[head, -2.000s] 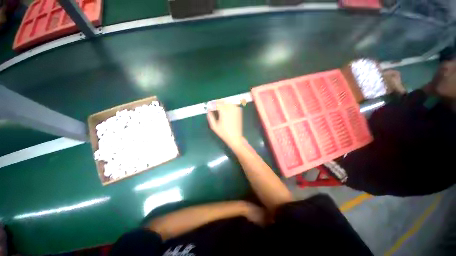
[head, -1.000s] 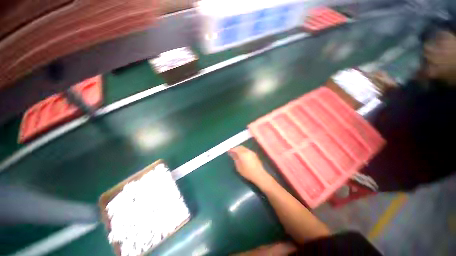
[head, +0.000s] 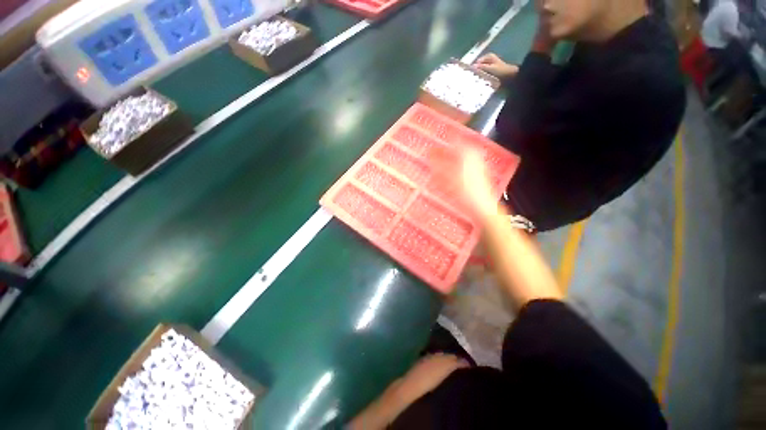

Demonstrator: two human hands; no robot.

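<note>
The red-pink compartment tray (head: 407, 191) lies across the white strip (head: 294, 243), its pockets filled with tiny pieces or textured. My bare right hand (head: 460, 175) is over the tray's far right pockets. It is motion-blurred, so its fingers and anything in them cannot be made out. My left forearm lies low in front of my body. My left hand (head: 445, 363) is mostly hidden beside my right sleeve. An open carton of small white parts (head: 181, 390) stands at the bottom left, cut off by the edge.
Small dark specks (head: 262, 275) sit on the strip. A person in black (head: 600, 117) sits beyond the tray, a hand by another carton (head: 460, 86). More cartons (head: 133, 126) stand across the green surface (head: 176, 252). A power strip (head: 147, 42) is at upper left.
My right hand has moved from beside the white strip to over the tray. The view has turned right, bringing the seated person further into view and the near carton lower.
</note>
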